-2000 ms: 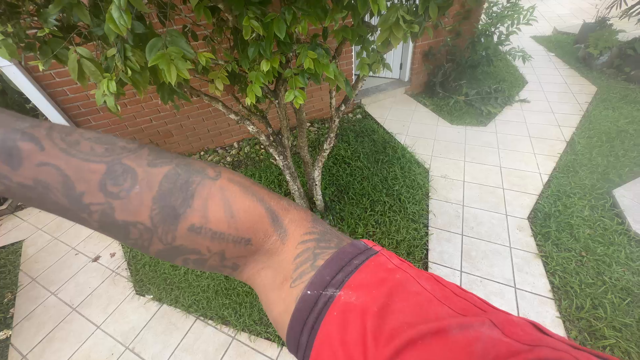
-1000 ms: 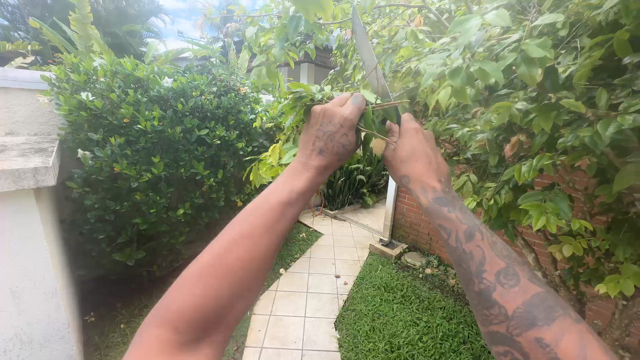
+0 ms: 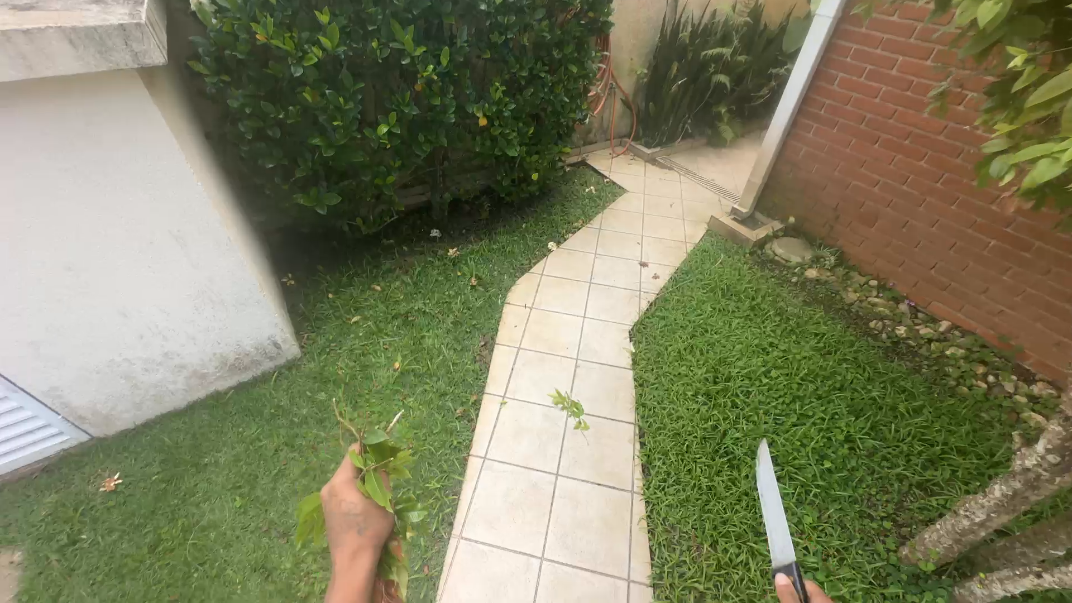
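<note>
My left hand (image 3: pixel 358 519), low and left of centre, is closed around a bunch of leafy twigs (image 3: pixel 381 469), their cut ends pointing up and leaves hanging on both sides. At the bottom right, my right hand (image 3: pixel 800 593) grips the dark handle of a knife (image 3: pixel 775 507), its long blade pointing up over the grass; most of that hand lies below the frame edge. A small leafy sprig (image 3: pixel 569 409) is over the tiled path between the hands; whether it rests on the tiles or is falling, I cannot tell.
A tiled path (image 3: pixel 578 327) runs ahead between lawns. Left are a white wall (image 3: pixel 134 251) and a dense hedge (image 3: pixel 402 100). Right are a brick wall (image 3: pixel 930 151), a white downpipe (image 3: pixel 787 109), stones (image 3: pixel 791 249) and pale tree trunks (image 3: pixel 988 502). An orange hose (image 3: pixel 615 100) hangs at the back.
My hands were raised and close together at the branches, with the blade upright between them; now they are low and apart. The view has tilted down.
</note>
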